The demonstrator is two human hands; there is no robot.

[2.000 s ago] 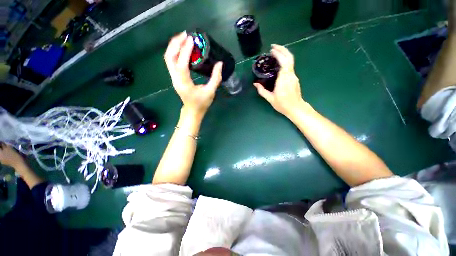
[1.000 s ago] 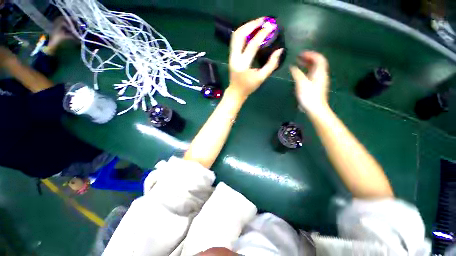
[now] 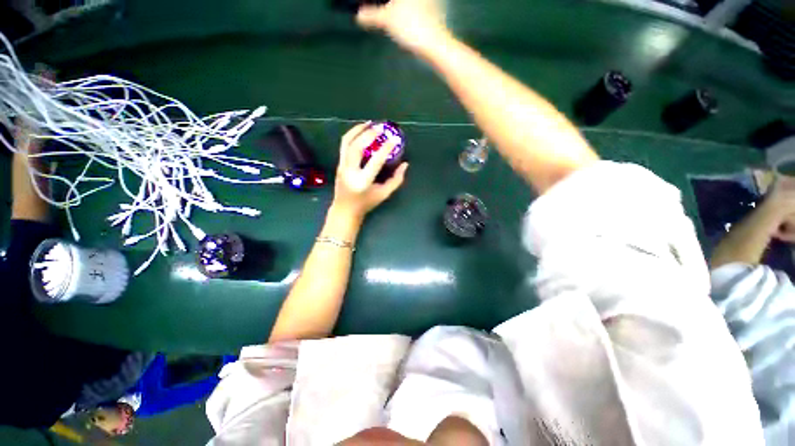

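Observation:
My left hand (image 3: 362, 174) is around a black cylindrical unit (image 3: 390, 141) whose round end glows purple and red. My right arm reaches far forward, and my right hand (image 3: 408, 22) is at the top edge of the picture. Its fingertips meet a dark object (image 3: 356, 3) that the edge cuts off; whether they grip it cannot be told. A black unit with an unlit glassy end (image 3: 465, 215) stands on the green bench (image 3: 418, 318) in front of me. A small clear bottle (image 3: 473, 155) stands beyond it.
White cables (image 3: 131, 148) lie at left, beside a black unit with blue and red lights (image 3: 301, 177) and a dark-bodied unit (image 3: 221, 254). A white tub (image 3: 80, 272) is nearer. More units (image 3: 604, 97) are at right. Other people's arms show at both sides.
My left hand has come nearer with the lit unit. My right hand has moved forward and left to the top edge. The clear bottle now shows. The view has turned.

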